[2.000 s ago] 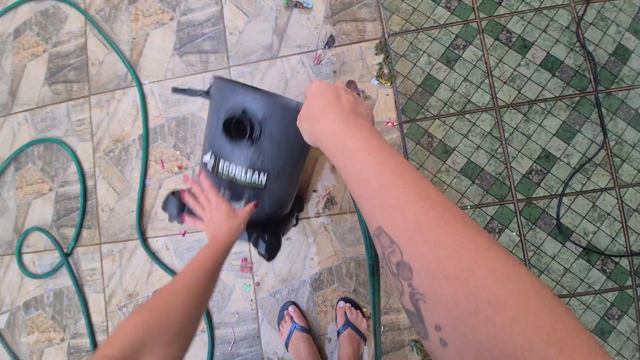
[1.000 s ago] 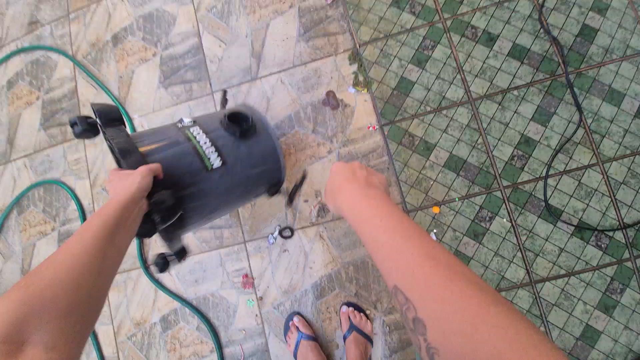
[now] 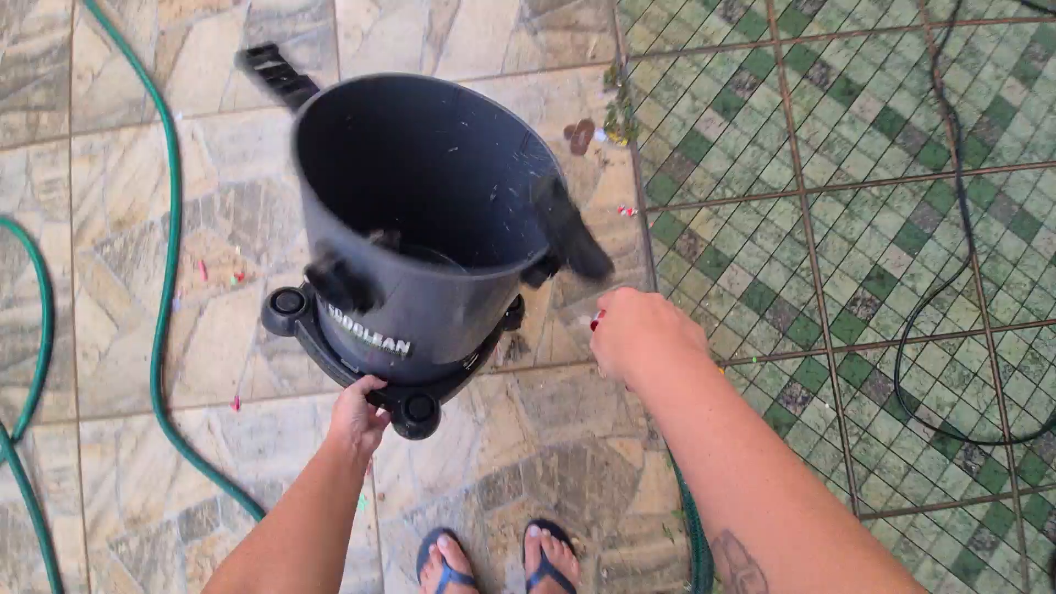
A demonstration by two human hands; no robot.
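Observation:
A dark grey vacuum cleaner tank (image 3: 412, 305) stands upright, a little tilted, its open top showing a mostly bare inside with small specks on the wall. Two black latches (image 3: 569, 231) stick out from its rim, and a round black port sits on its front. My left hand (image 3: 360, 412) grips the black wheeled base (image 3: 330, 355) beside the front caster. To the right of the tank, my right hand (image 3: 648, 334) is closed near the right latch, apart from it; something small and red shows at its fingers, too little to name.
A green hose (image 3: 169, 247) runs along the left, and more hose lies right of my feet in flip-flops (image 3: 446, 565). Wet debris (image 3: 615, 124) lies near the border of the green tiles (image 3: 742, 272). A black cable (image 3: 961, 198) curves over them at the right.
The tank lay tilted on its side one second ago, its base toward the left; now it is upright with the opening facing up. My left hand still holds the base.

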